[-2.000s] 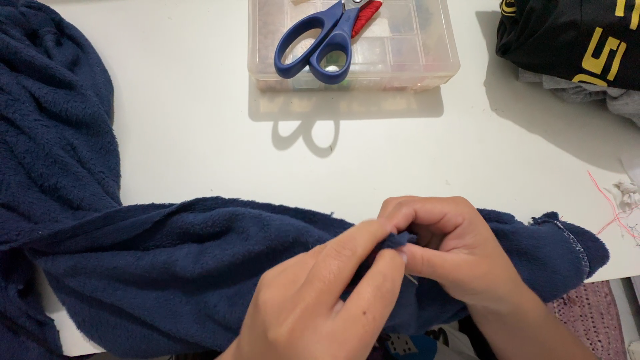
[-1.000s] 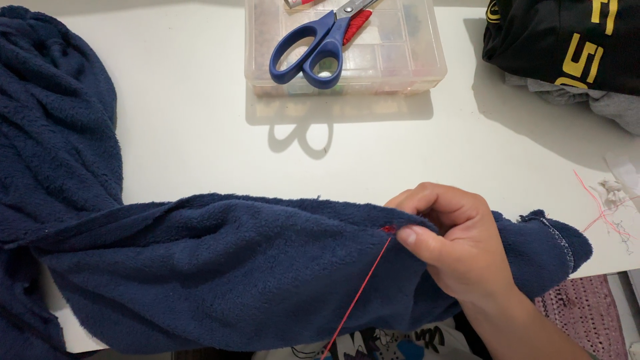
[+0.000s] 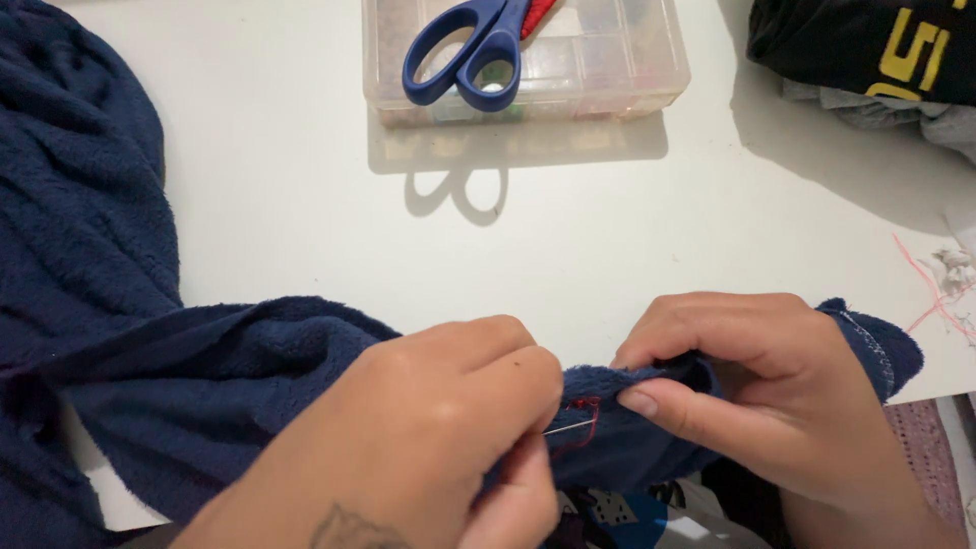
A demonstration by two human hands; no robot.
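Note:
Navy fleece fabric [image 3: 229, 412] runs along the table's near edge. My left hand [image 3: 442, 412] pinches a sewing needle [image 3: 570, 428] between thumb and fingers, its shaft pointing right beside the fabric's upper edge. Red thread [image 3: 585, 404] forms small stitches near that edge and a loose loop by the needle. My right hand [image 3: 747, 389] grips the folded edge just right of the stitches, thumb in front and fingers behind. The fabric's right end, with a pale stitched seam [image 3: 869, 347], shows beyond this hand.
Blue-handled scissors [image 3: 488, 65] lie on a clear plastic compartment box [image 3: 633, 69] at the back. A black garment with yellow print [image 3: 862, 46] rests on grey cloth [image 3: 892, 114] at the back right. Pink thread scraps [image 3: 926, 286] lie at the right edge.
My left hand, out of view one second ago, is back at the fabric with the needle. The red thread, drawn out long toward the lower left then, now hangs in a loop by the stitches.

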